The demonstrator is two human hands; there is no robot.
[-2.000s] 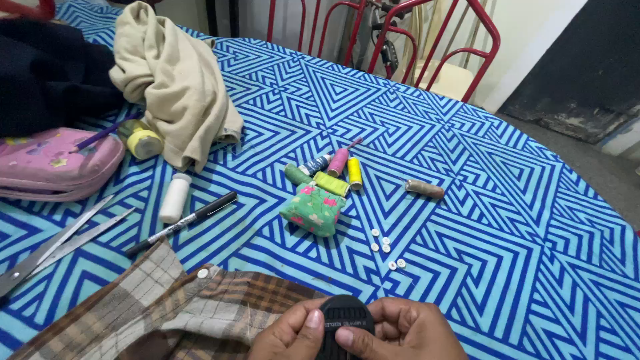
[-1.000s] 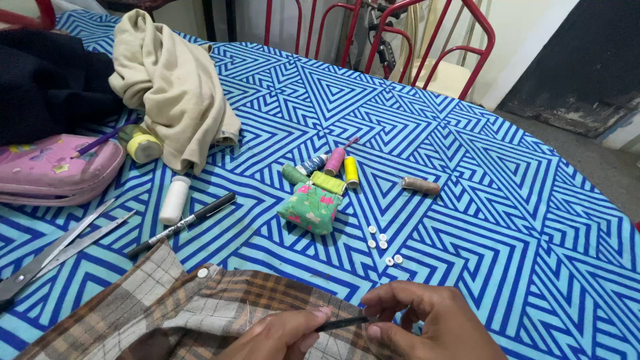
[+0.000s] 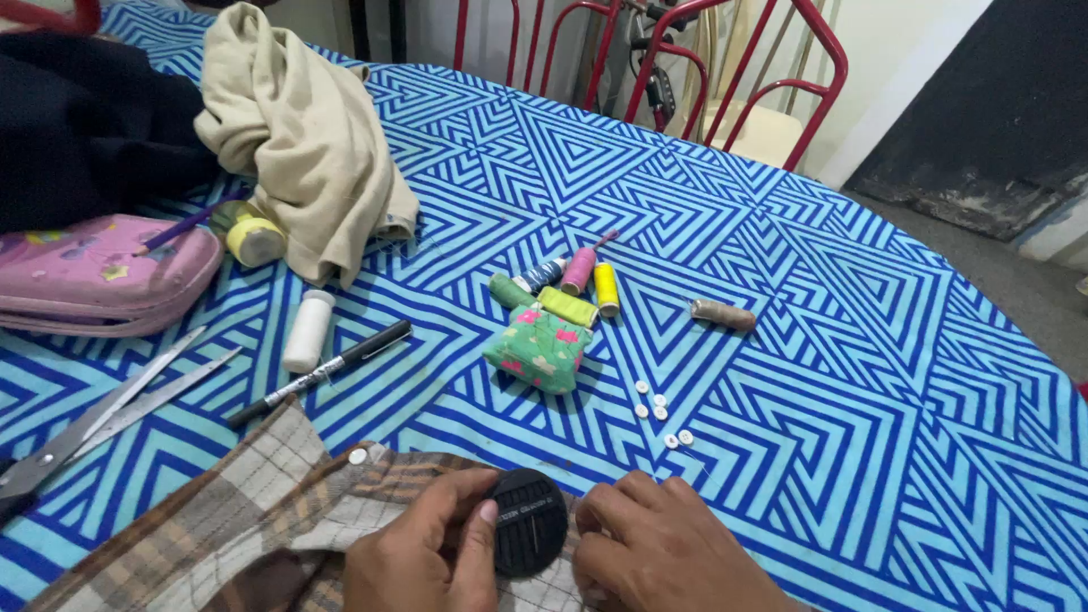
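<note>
My left hand (image 3: pixel 433 544) grips the left edge of a round black needle case (image 3: pixel 530 523) between thumb and fingers; its face bears writing. Just right of the case is my right hand (image 3: pixel 671 544), its fingers curled down; whether they pinch something small is hidden. Under both hands lies a brown and grey plaid cloth garment (image 3: pixel 212 510) with a white button (image 3: pixel 357 456) on it. Beyond the hands sits a green floral pincushion (image 3: pixel 540 348), with a lime thread spool (image 3: pixel 568 308) against it. Several small white buttons (image 3: pixel 660 400) lie to its right.
Scissors (image 3: pixel 110 416) lie spread at the left, near a black marker (image 3: pixel 323 374) and a white thread spool (image 3: pixel 308 331). Behind them are a pink pencil case (image 3: pixel 110 272), beige cloth (image 3: pixel 297 127) and dark cloth (image 3: pixel 85 119). A brown thread spool (image 3: pixel 722 314) lies at the right.
Two seconds ago both hands held the black needle case; it then turned edge-on. Now its face shows again, in my left hand, and my right hand is apart from it.
</note>
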